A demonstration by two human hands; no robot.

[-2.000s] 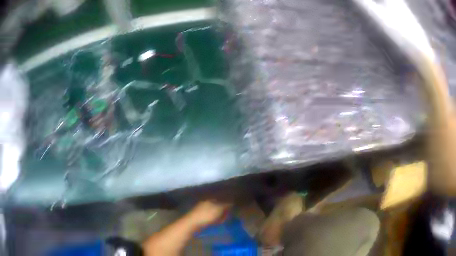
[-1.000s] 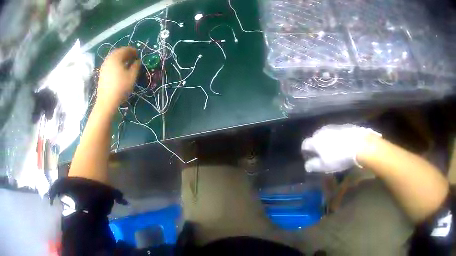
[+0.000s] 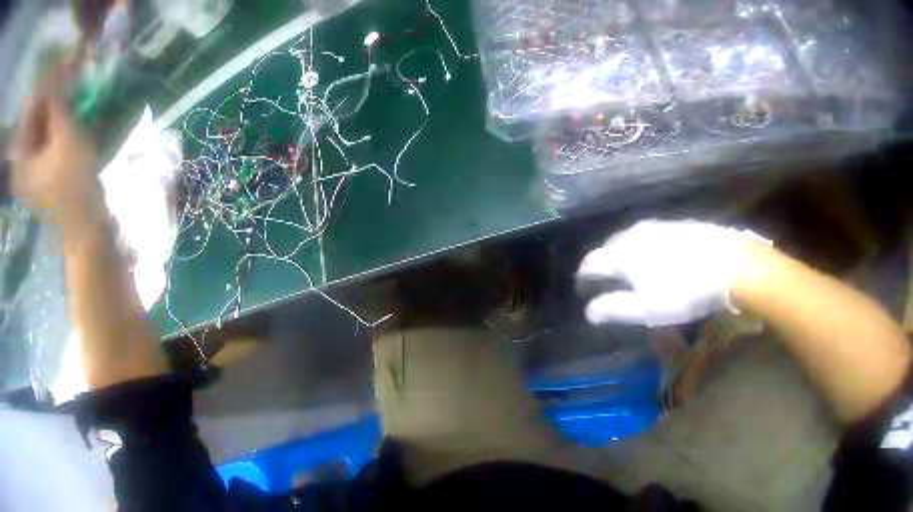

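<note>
A tangled heap of loose wired pieces point(image 3: 240, 185), with white, red and dark leads, lies on the green table top; some lead ends hang over the front edge. My bare left hand point(image 3: 50, 145) is at the far left, beyond the white wrapping, and is blurred. A blurred green thing point(image 3: 92, 98) shows at its fingers; whether it is held cannot be told. My right hand point(image 3: 661, 273), in a white knit glove, is in the air in front of the table edge, below the trays. Its thumb and fingers are apart, with nothing visible between them.
Clear plastic blister trays point(image 3: 601, 85) with wired parts cover the table's right side. Crumpled white wrapping point(image 3: 145, 205) lies at the left. A pale raised rim point(image 3: 235, 75) curves along the back. Blue stools point(image 3: 601, 400) and my lap point(image 3: 450, 400) are below.
My left hand has moved left, from the wire heap to beyond the wrapping. The heap's leads and green pieces lie differently. My gloved right hand has stayed nearly in place, its thumb now apart.
</note>
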